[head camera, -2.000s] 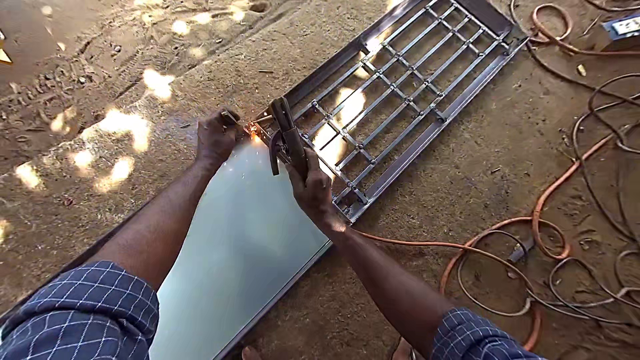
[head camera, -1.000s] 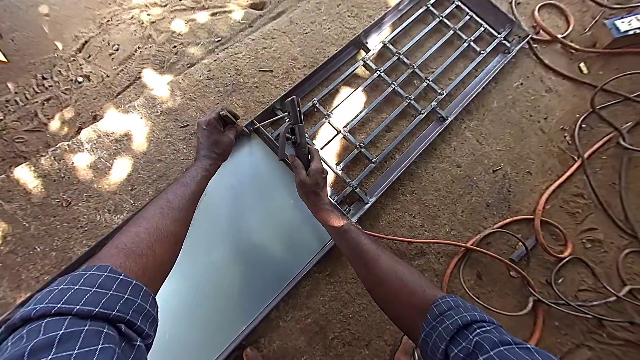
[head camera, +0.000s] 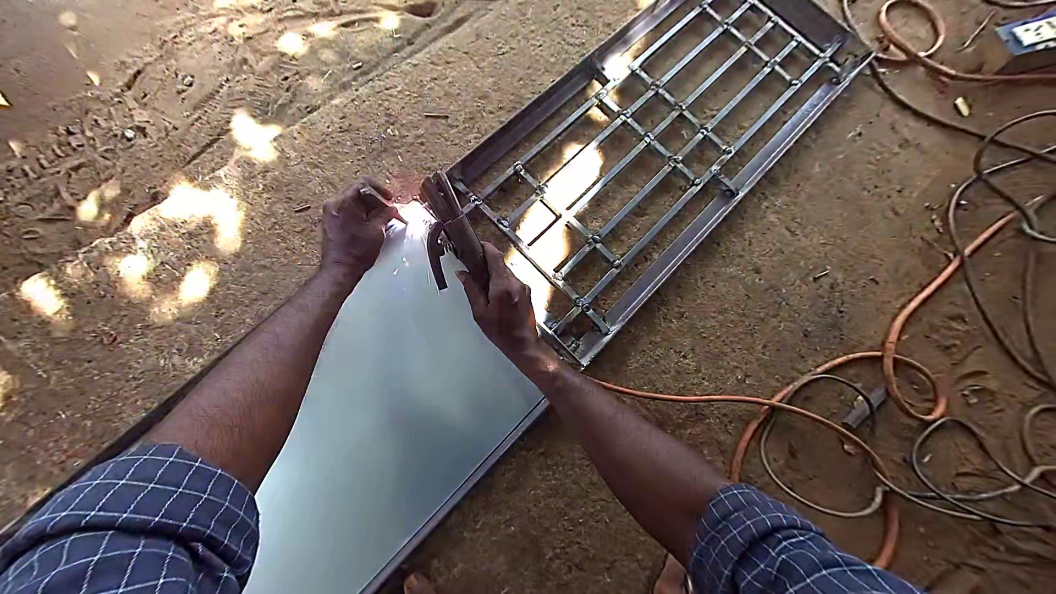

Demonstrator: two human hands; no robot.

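My right hand (head camera: 503, 309) grips a welding electrode holder (head camera: 455, 227), its jaw end pointing up and left. A bright arc glows just left of the holder, at the upper left corner of a smooth grey metal sheet (head camera: 412, 371). Beside the glow is my left hand (head camera: 356, 227), fingers curled at the frame's left edge; whether it holds something small cannot be made out. The sheet fills the lower part of a long steel frame (head camera: 676, 268). Above it, a grille of crossed metal bars (head camera: 649, 138) spans the frame. The electrode itself is lost in the glare.
Orange cable (head camera: 916, 305) and darker cables (head camera: 973, 256) lie in loops on the sandy ground at right. A blue box-like device (head camera: 1027, 45) stands at the upper right edge. Part of a foot (head camera: 670, 576) shows at the bottom, near the right forearm.
Sparks showed two seconds ago, none plainly one second ago, and now a bright arc with sparks is back between the hands. The electrode holder has shifted slightly at the sheet's corner.
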